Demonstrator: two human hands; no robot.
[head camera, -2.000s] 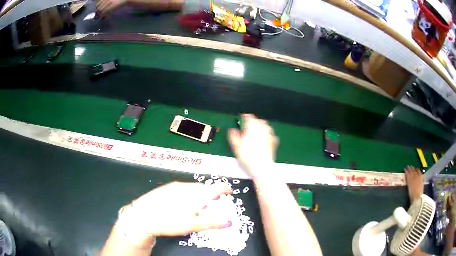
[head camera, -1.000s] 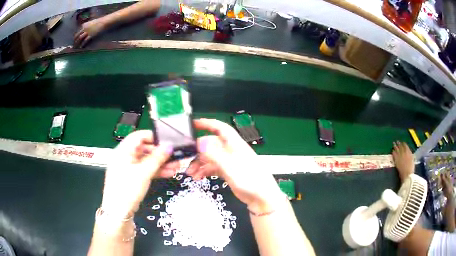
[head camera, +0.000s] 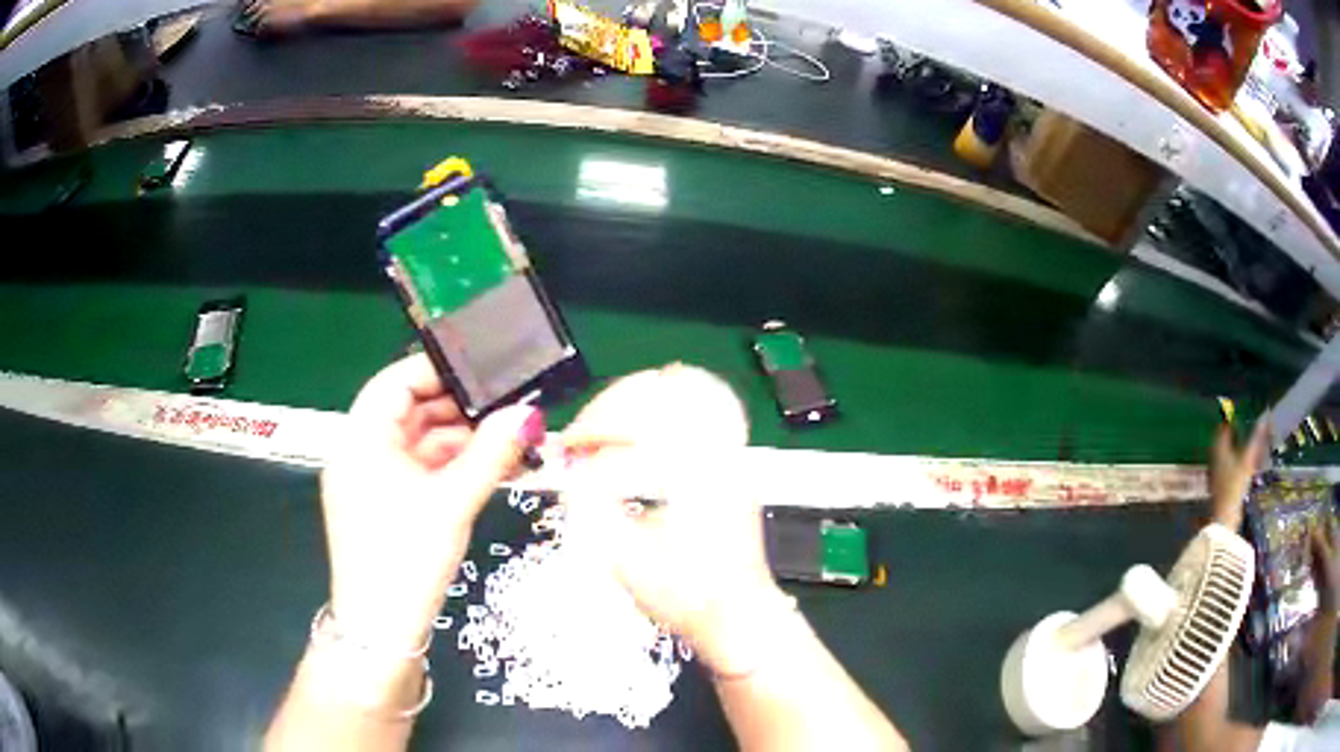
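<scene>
My left hand (head camera: 419, 463) holds an open phone (head camera: 481, 301) by its lower end, tilted above the belt. The phone shows a green board on top, a grey plate below and a yellow tab at its top end. My right hand (head camera: 654, 485) is close beside the phone's bottom end, its fingertips near my left thumb; it is overexposed, and whether it pinches a small part cannot be told. Below the hands lies a loose pile of small white parts (head camera: 566, 639) on the dark green mat.
Phones lie on the green belt at left (head camera: 215, 347) and right of centre (head camera: 794, 373). Another phone (head camera: 819, 548) lies sideways on the bench. A cream fan (head camera: 1132, 646) stands at right. A white rail (head camera: 882, 478) edges the belt. Other workers' hands show at top left and far right.
The phone has tilted to the left, now held by my left hand alone. My right hand has come off the phone's side to its bottom end. The belt's phones have shifted.
</scene>
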